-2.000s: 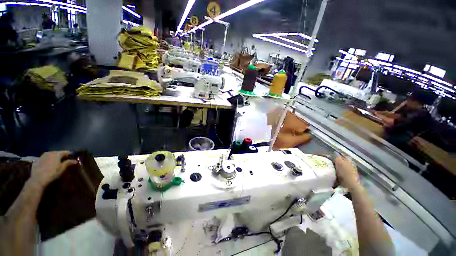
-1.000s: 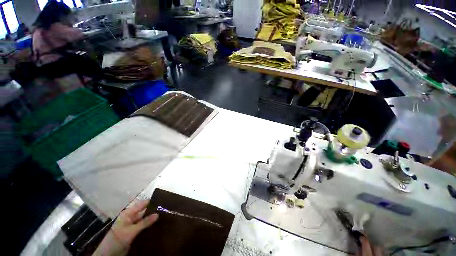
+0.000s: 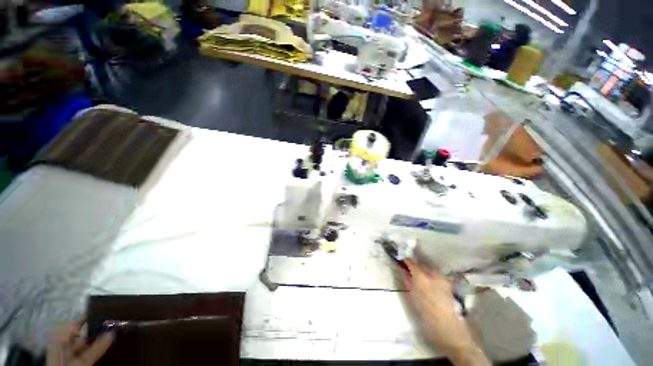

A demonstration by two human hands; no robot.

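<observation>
The dark brown panel lies flat on the table at the lower left, a pale shiny line across it. My left hand pinches its left edge, thumb on top; the hand is cut off by the lower frame edge. My right hand reaches under the machine arm, its fingertips at the lower end of the black thread snips. Blur hides whether they grip them. The white sewing machine stands behind. The needle area is to the left of my right hand, with no panel under it.
Striped brown panels lie on a grey board at the left. A grey scrap lies to the right of my right wrist. A yellow cup with a green base sits on the machine. A metal rail runs along the right.
The view has swung left, then partly back right. My left hand came to the brown panel at the lower left. My right hand left the arm's right end and is at the snips.
</observation>
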